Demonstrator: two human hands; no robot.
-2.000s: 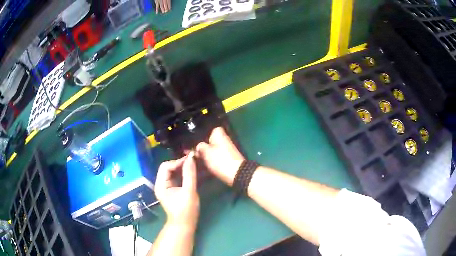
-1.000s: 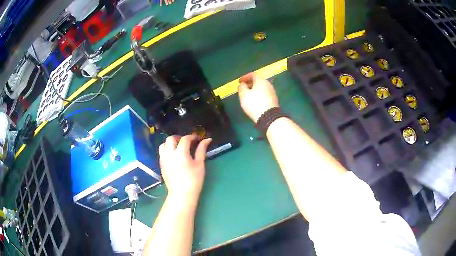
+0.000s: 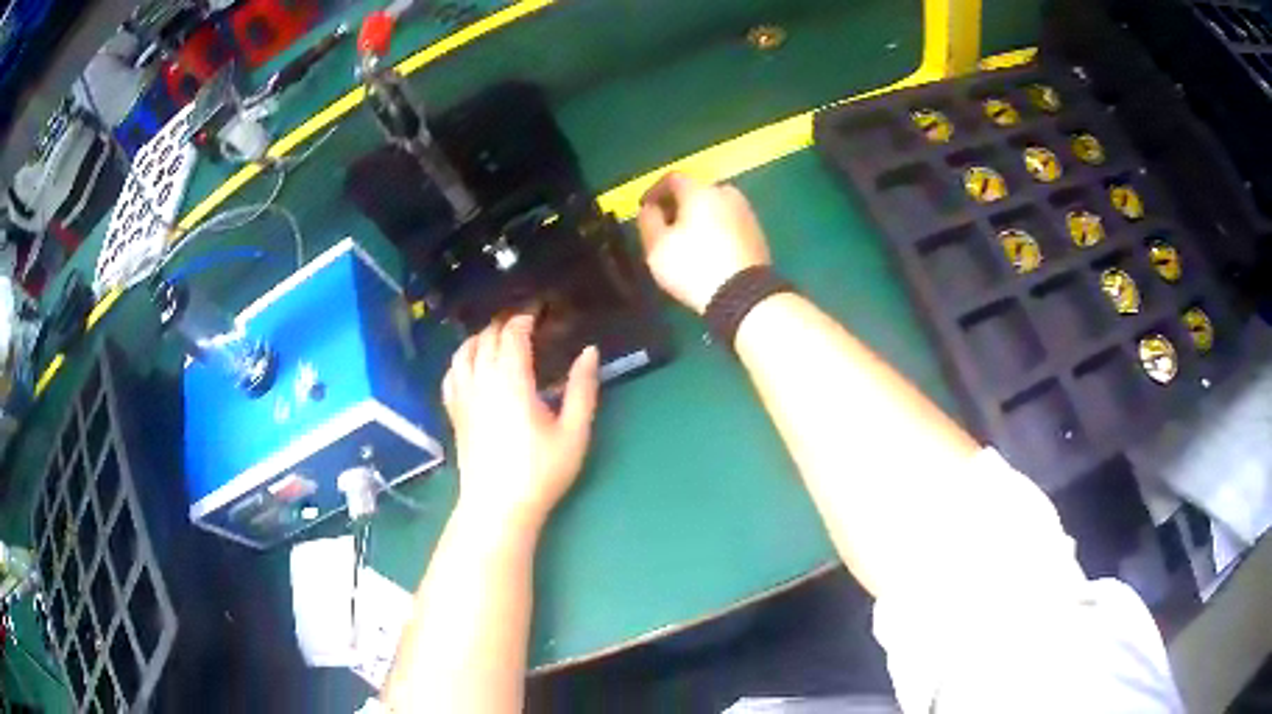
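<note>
The black clamp fixture (image 3: 614,300) stands on the green bench with its red-tipped toggle handle (image 3: 375,35) raised. My left hand (image 3: 519,405) lies at the front of the fixture with fingers spread over its base; whether a part is under the fingertips is hidden. My right hand (image 3: 702,240) is just right of the fixture, fingers curled together; I cannot tell if it holds something small. A gold round part (image 3: 766,36) lies on the bench behind the yellow tape. The right foam tray (image 3: 993,335) has gold discs in several pockets.
The blue control box (image 3: 300,391) with a clear cylinder (image 3: 248,360) stands left of the fixture. The left foam tray (image 3: 106,537) is tilted beside it. White paper slips (image 3: 324,600) lie before the box. A yellow post (image 3: 953,35) stands behind the right tray.
Both hands have parted from their meeting at the fixture front. My left hand has since moved onto the base, its fingers spreading. A gold part came into view on the bench behind. The view has shifted.
</note>
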